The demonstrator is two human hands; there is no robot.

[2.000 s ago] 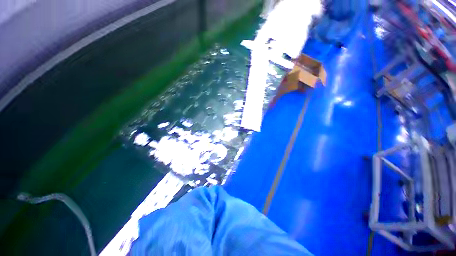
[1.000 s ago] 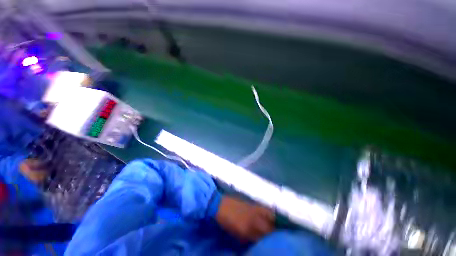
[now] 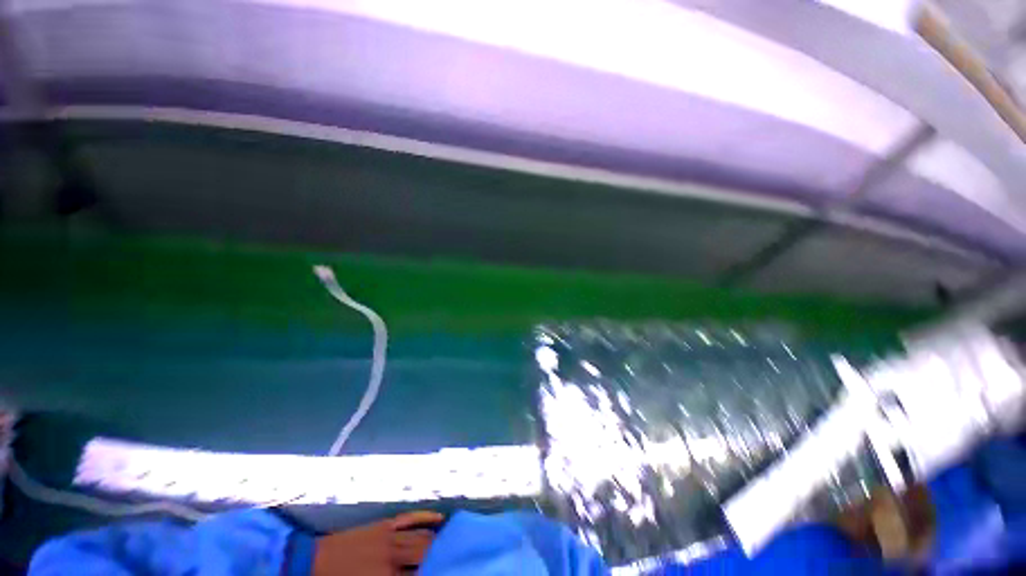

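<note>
A long white strip with small dark marks (image 3: 281, 475) lies flat in front of me. A white cable (image 3: 377, 360) lies loose on the green surface, its pale tip (image 3: 325, 273) pointing away and its near end meeting the strip. My left hand (image 3: 377, 546) is at the near edge, below the strip, blurred. Its fingers reach a blue sleeve or cloth fold (image 3: 506, 546) that partly hides them, so I cannot tell whether it holds anything. My right hand is not seen. No round unit is seen.
A shiny clear tray (image 3: 698, 394) with white bits stands at the right. White strips or sheets (image 3: 956, 388) overlap its right side. A blurred brown object, possibly a carton (image 3: 889, 523), is below them. Another thin cable (image 3: 101, 503) runs from the left edge. A pale panel (image 3: 450, 90) spans the back.
The view has swung from the tray, to the left, then back towards the middle. The power supply has left the picture. The left hand stays at the near edge; the loose cable appears unmoved.
</note>
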